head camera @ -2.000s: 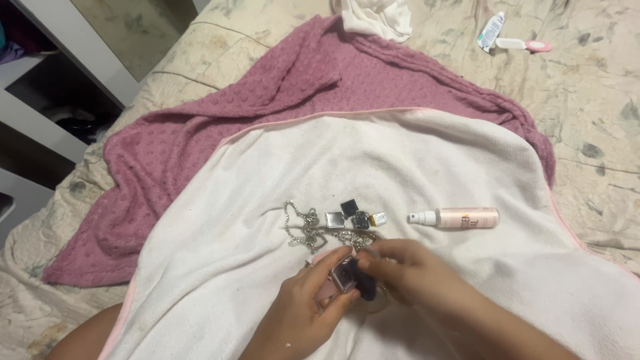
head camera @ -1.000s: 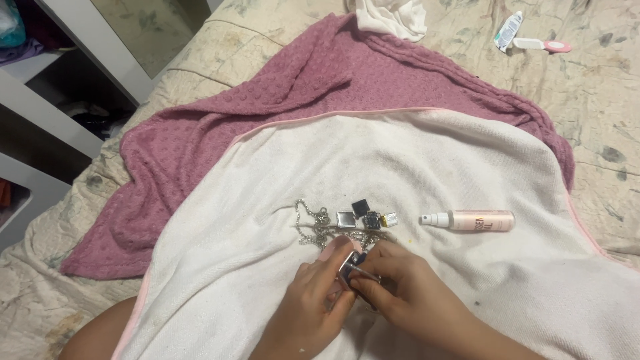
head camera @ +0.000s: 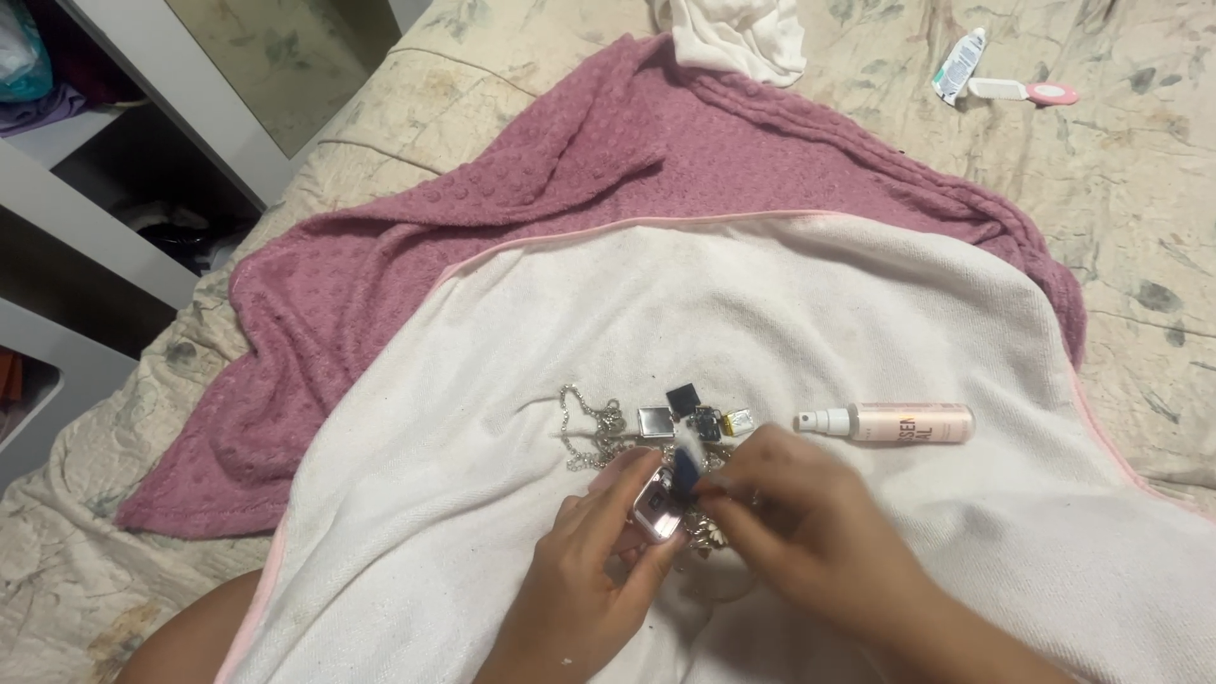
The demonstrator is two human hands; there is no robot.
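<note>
My left hand (head camera: 598, 560) grips a small pinkish metallic case (head camera: 657, 505), perhaps a watch case, its open or glassy face turned up. My right hand (head camera: 798, 513) pinches a small dark blue piece (head camera: 686, 472), blurred, against the case's right side. Just beyond the hands, on the white towel, lie a silvery chain (head camera: 579, 427), a square silver-framed part (head camera: 655, 422), a black square piece (head camera: 682, 399), a small black component (head camera: 708, 424) and a little silver-and-yellow battery-like part (head camera: 737, 422). More metal jewellery (head camera: 706, 534) shows partly beneath my hands.
A pink spray bottle (head camera: 912, 423) lies right of the parts on the white towel (head camera: 741, 304). Behind it is a mauve blanket (head camera: 551, 171). Farther back lie a white cloth (head camera: 746, 38), a squeezed tube (head camera: 959, 66) and a pink-and-white comb or brush (head camera: 1026, 91). Shelving (head camera: 95, 209) stands left.
My hands were close together over the case a second ago; now my right hand is a little farther right and the case's face shows more fully.
</note>
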